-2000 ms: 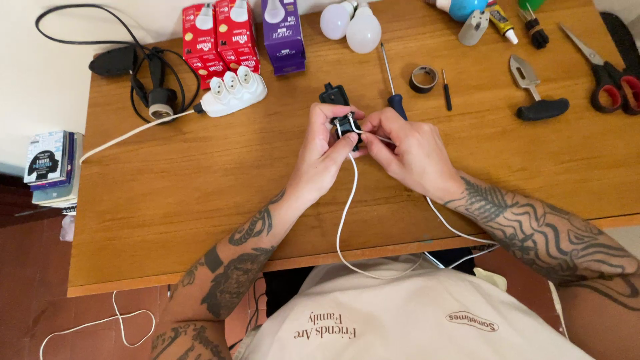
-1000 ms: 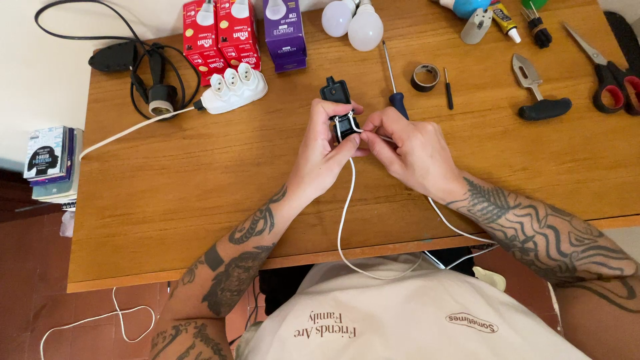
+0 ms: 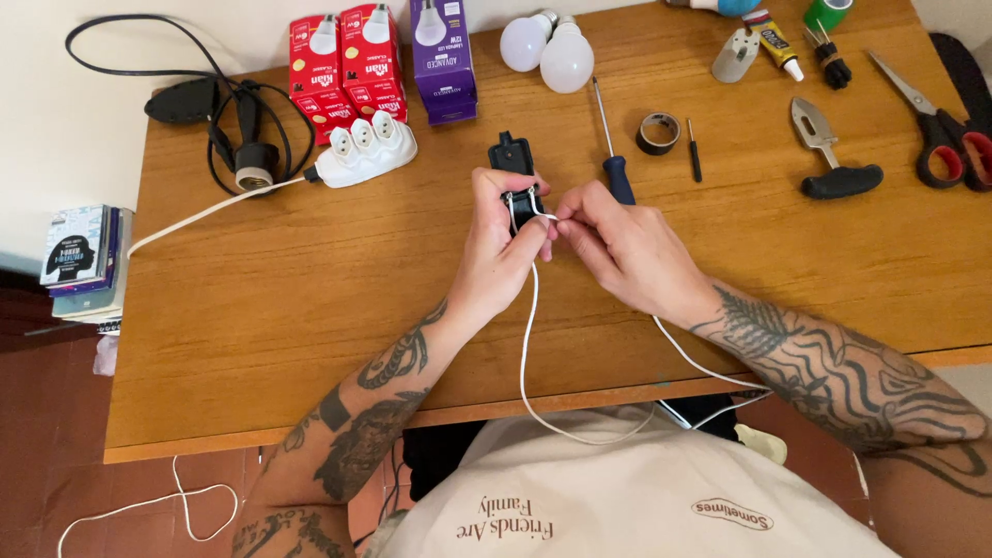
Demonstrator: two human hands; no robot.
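Note:
My left hand (image 3: 500, 248) holds a small black plastic electrical housing (image 3: 511, 155), its lid part opened out away from me over the table. Two white wires run inside the housing's near half. Between the thumb and forefinger of my right hand (image 3: 635, 248) is one white wire, pinched close to the housing's right side. The white cable (image 3: 527, 333) hangs from the housing in a loop over the table's front edge, and a length of it passes below my right wrist. Just beyond my right hand lies a blue-handled screwdriver (image 3: 618, 178). My fingers cover part of the housing.
A white power strip (image 3: 368, 159), a black cord with a lamp socket (image 3: 256, 164), bulb boxes (image 3: 443, 62) and light bulbs (image 3: 567, 62) lie at the back. Rightward are a tape roll (image 3: 658, 133), a small screwdriver (image 3: 694, 155), a T-handled tool (image 3: 837, 174), a glue tube (image 3: 775, 46) and scissors (image 3: 942, 139).

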